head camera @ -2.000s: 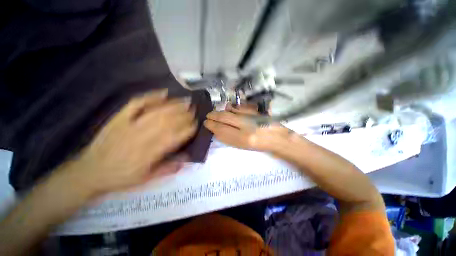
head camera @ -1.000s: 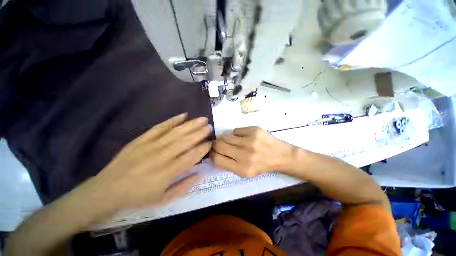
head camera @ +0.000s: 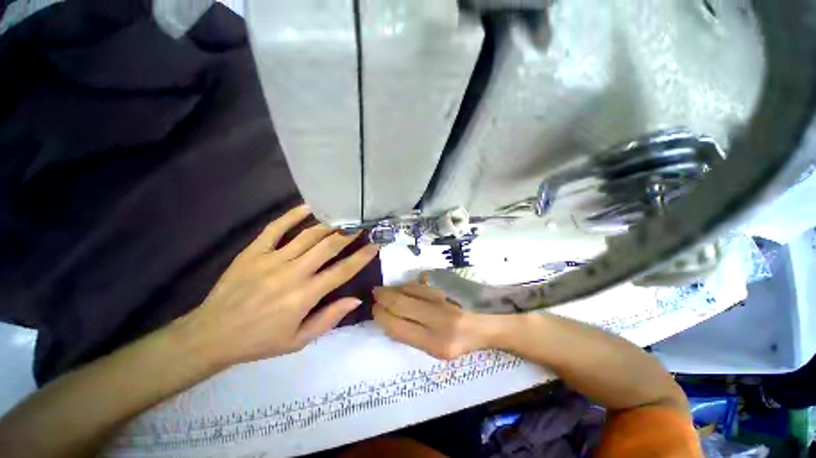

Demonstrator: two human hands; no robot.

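Observation:
A large dark purple-brown garment piece (head camera: 152, 206) lies left of the off-white sewing machine head (head camera: 349, 107). My left hand (head camera: 277, 291) lies flat on the cloth with fingers spread, its fingertips close to the foot area. My right hand (head camera: 429, 318) has its fingertips together on the cloth's right edge near the table front. Small metal parts (head camera: 385, 234) show under the head just beyond my left fingertips. The needle itself cannot be made out.
A printed measuring scale (head camera: 340, 395) runs along the front of the white table. A blurred pale curved bar (head camera: 644, 255) crosses the right side above my right forearm. A crinkled clear bag (head camera: 747, 259) lies at the right. Dark cloth (head camera: 546, 429) is below the table.
The view has moved closer to the machine head, which now fills more of the upper view. My left fingers have spread apart more. My right hand stays at the cloth's edge.

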